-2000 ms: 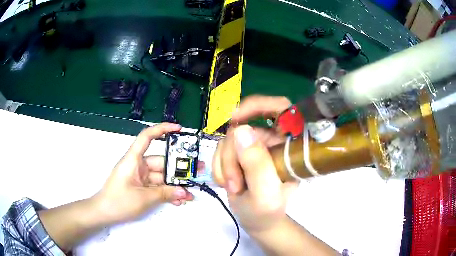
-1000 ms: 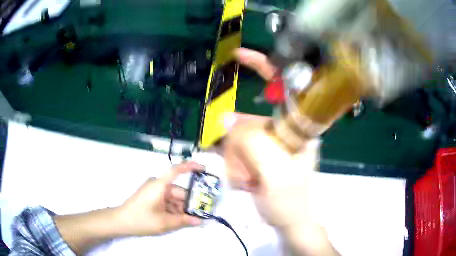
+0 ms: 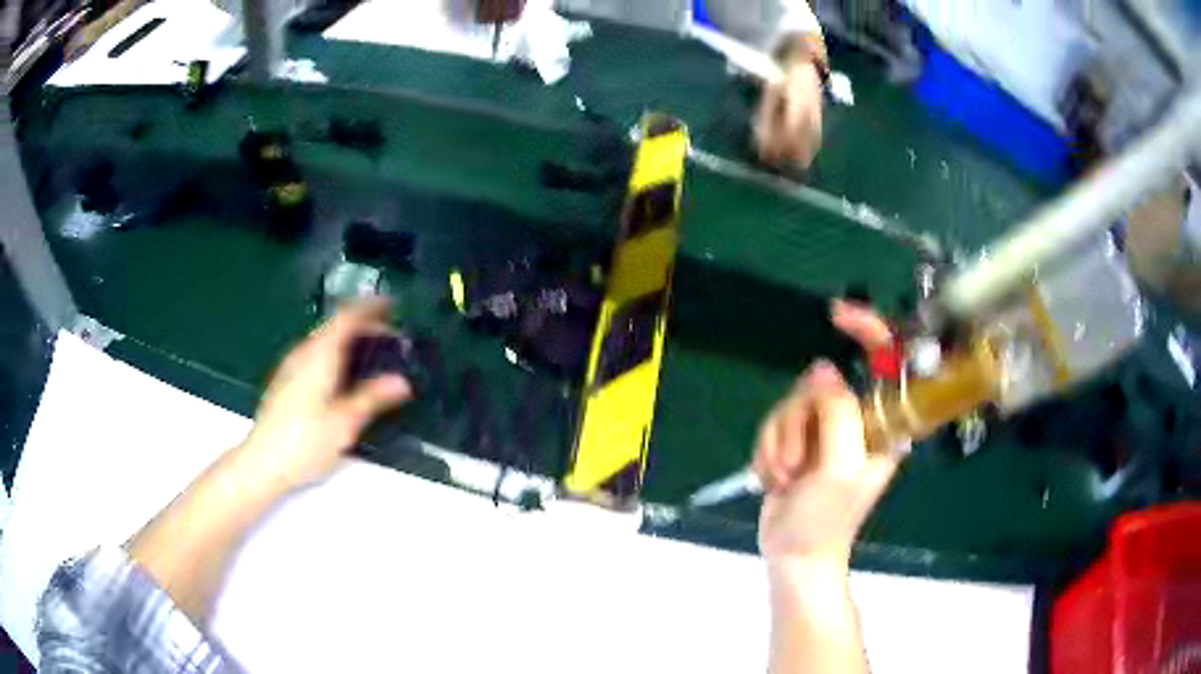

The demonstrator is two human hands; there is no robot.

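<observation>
My right hand (image 3: 823, 461) is closed around the amber barrel of the glue gun (image 3: 938, 392). Its thin whitish nozzle (image 3: 727, 489) points down-left over the front edge of the green surface. My left hand (image 3: 320, 395) is over the green surface at the left, with thumb and fingers around a dark, blurred object (image 3: 382, 358). This looks like a black adapter, but its board and cord cannot be made out.
A yellow-and-black striped bar (image 3: 632, 316) crosses the green surface (image 3: 751, 296). Dark cord clumps (image 3: 547, 329) lie left of it. White paper (image 3: 435, 579) covers the near worktop. A red basket (image 3: 1133, 599) stands at right. Another person's hand (image 3: 790, 112) shows across the bench.
My left hand has moved forward and left from the white paper to the green surface. My right hand and the glue gun have moved right, away from it. The view has shifted to show more of the far side.
</observation>
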